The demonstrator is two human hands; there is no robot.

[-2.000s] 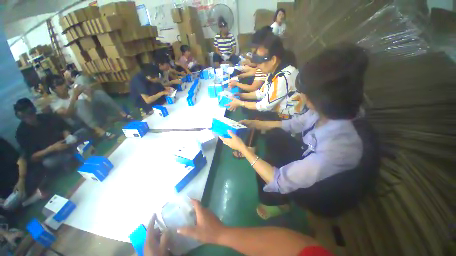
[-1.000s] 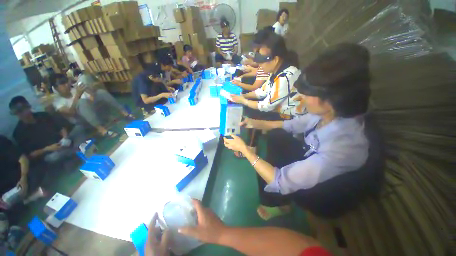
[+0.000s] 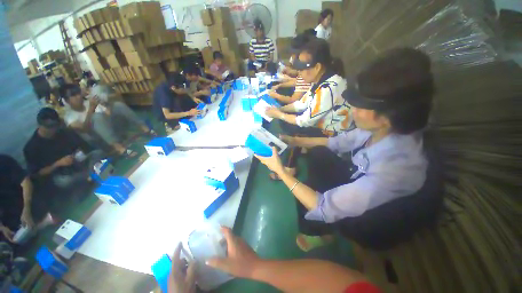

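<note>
A pale white piece (image 3: pixel 207 247), palm-sized and rounded on top, is held between my two hands at the bottom centre, by the near table edge. My right hand (image 3: pixel 237 256) grips its right side, fingers over the top. My left hand (image 3: pixel 181 271) is at its left side, dark and partly cut off by the bottom edge. A plain blue upright piece (image 3: pixel 161 271) stands just left of my left hand. The lower part of the pale piece is hidden or overexposed.
The white-topped table (image 3: pixel 150 213) runs away ahead. Blue-and-white cartons (image 3: pixel 221 193) lie at its right edge; others (image 3: pixel 114 190) stand along its left edge. A person in a lilac shirt (image 3: pixel 372 171) sits close on the right, holding a carton (image 3: pixel 265 142). More people line both sides.
My hands stay around the pale piece with little change; its top looks turned slightly. The neighbour's carton was raised upright and is now tilted. The view has shifted slightly.
</note>
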